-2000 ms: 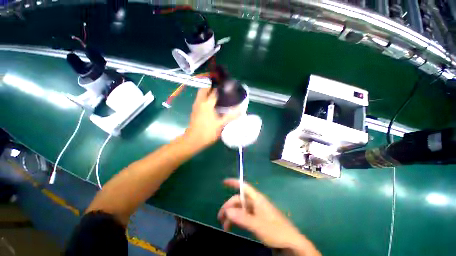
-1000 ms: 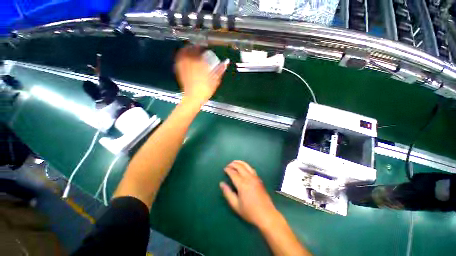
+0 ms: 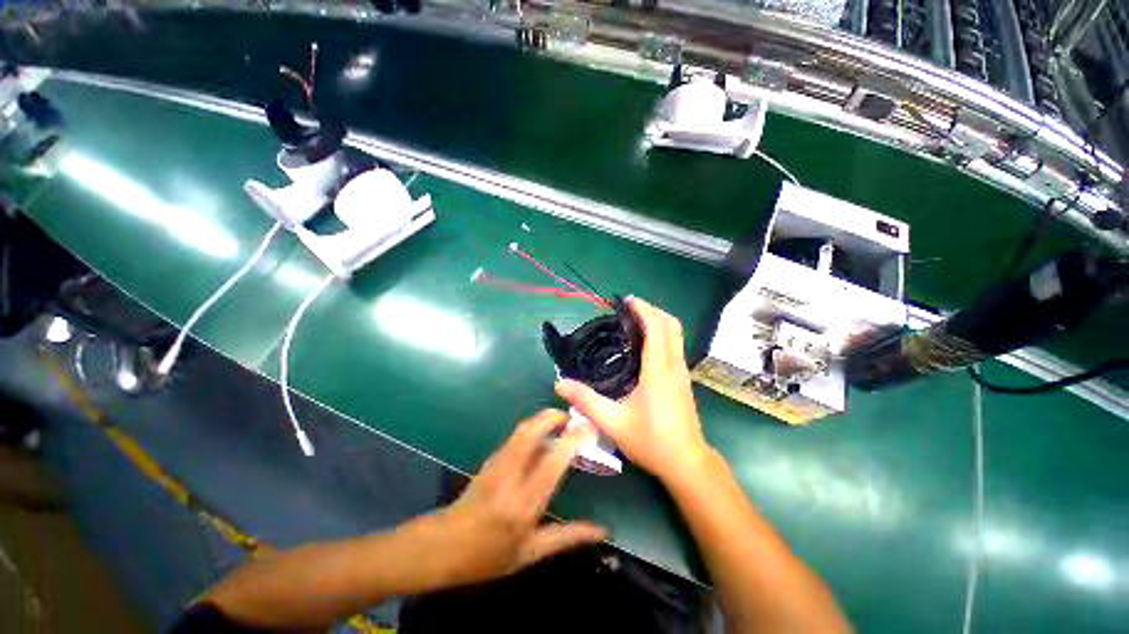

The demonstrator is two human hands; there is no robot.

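Note:
A camera unit with a black inner module [image 3: 603,352] facing up is in front of me, over the near edge of the green bench. Thin red and dark wires [image 3: 545,289] with small white plugs spread from it to the left. My right hand [image 3: 656,403] grips the black part and housing from the right. My left hand [image 3: 514,502] is at the white base [image 3: 597,455], its fingers touching or just beside it; the contact is partly hidden. The electric screwdriver [image 3: 978,322] rests with its tip end at the front of the white screw feeder [image 3: 805,303].
Two white camera units [image 3: 372,208] stand at the left, their white cables [image 3: 291,372] hanging towards the near edge. Another unit [image 3: 696,114] is on the far strip beyond the metal rail [image 3: 495,198]. A black power cord [image 3: 1052,386] curves at the right.
My left hand has come back from the far strip to near the bench edge. My right hand, empty a second ago, now holds a camera unit. A unit stands upright on the far strip.

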